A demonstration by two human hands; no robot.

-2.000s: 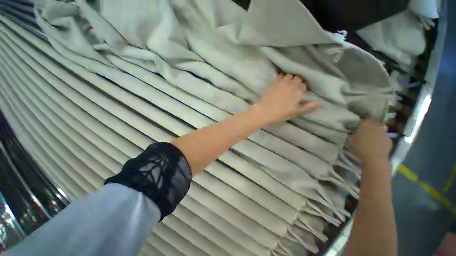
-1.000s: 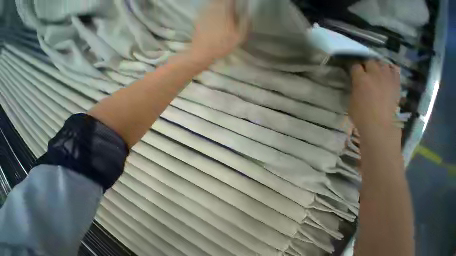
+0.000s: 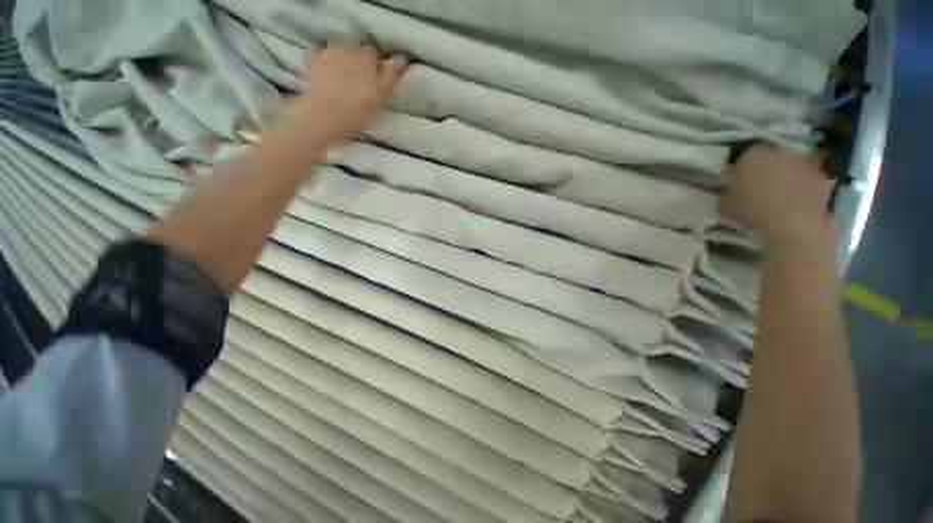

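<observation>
A long pale grey-beige fabric [image 3: 573, 61] lies in folds over the rack. Parallel pleats [image 3: 409, 337] run from upper left to lower right, ending in pinched pleat ends [image 3: 665, 439] at the right. My left hand [image 3: 348, 87] is on the fabric at the upper left, fingertips pressed into a fold, partly hidden by cloth. My right hand [image 3: 783, 189] is at the fabric's right edge with fingers curled down at the pleat ends; it is blurred, and what its fingers hold is hidden.
A curved metal side rail [image 3: 870, 174] borders the rack at the right. Beyond it is a grey floor with a yellow line [image 3: 872, 302]. Loose wrinkled cloth [image 3: 102, 51] is bunched at the upper left. Dark metal bars [image 3: 194, 495] show at the lower left.
My left hand has moved left and up since two seconds ago. The upper fabric, lifted one second ago, now lies spread to the right edge, covering the dark gap. My right hand stays near the edge.
</observation>
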